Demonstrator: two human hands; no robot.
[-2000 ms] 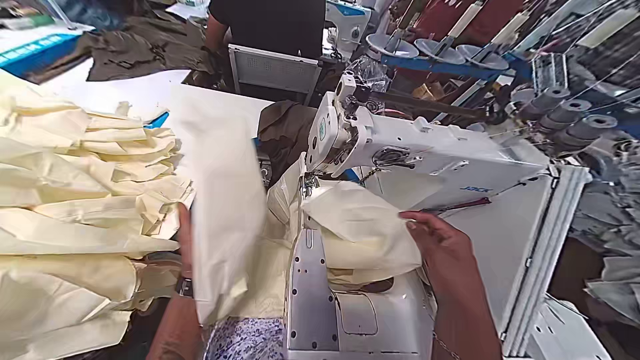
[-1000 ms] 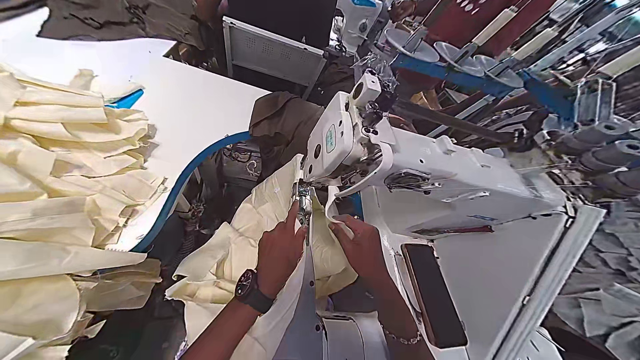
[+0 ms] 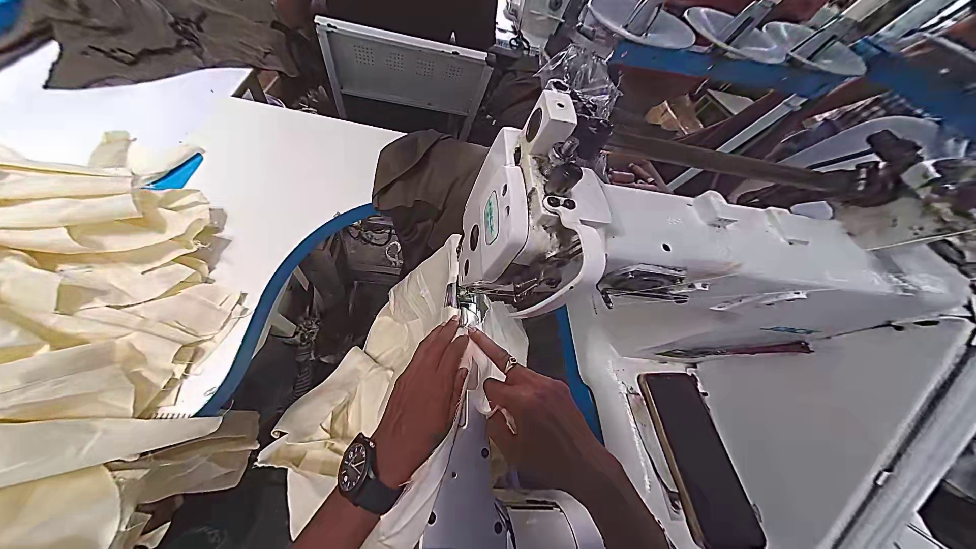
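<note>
Cream fabric [image 3: 347,396] drapes over the narrow arm [image 3: 467,488] of a white industrial sewing machine [image 3: 503,221], its upper edge at the presser foot [image 3: 468,309]. My left hand [image 3: 423,393], with a black watch at the wrist, lies flat on the cloth, fingertips just in front of the foot. On the right side of the arm, my right hand [image 3: 534,412] pinches a fold of the cloth, its ringed index finger stretched toward the foot. The fingertips of both hands are close together. The needle cannot be made out.
A heap of cream fabric pieces [image 3: 99,305] covers the left of the white table [image 3: 305,145], which has a blue curved edge. Brown cloth [image 3: 427,183] hangs behind the machine head. A phone [image 3: 701,457] lies on the machine base at right. Thread stand discs [image 3: 640,23] stand behind.
Two seconds ago my hands were apart; both have come together at the presser foot. Since one second ago they have stayed near it, the left hand now flatter. The view has shifted somewhat.
</note>
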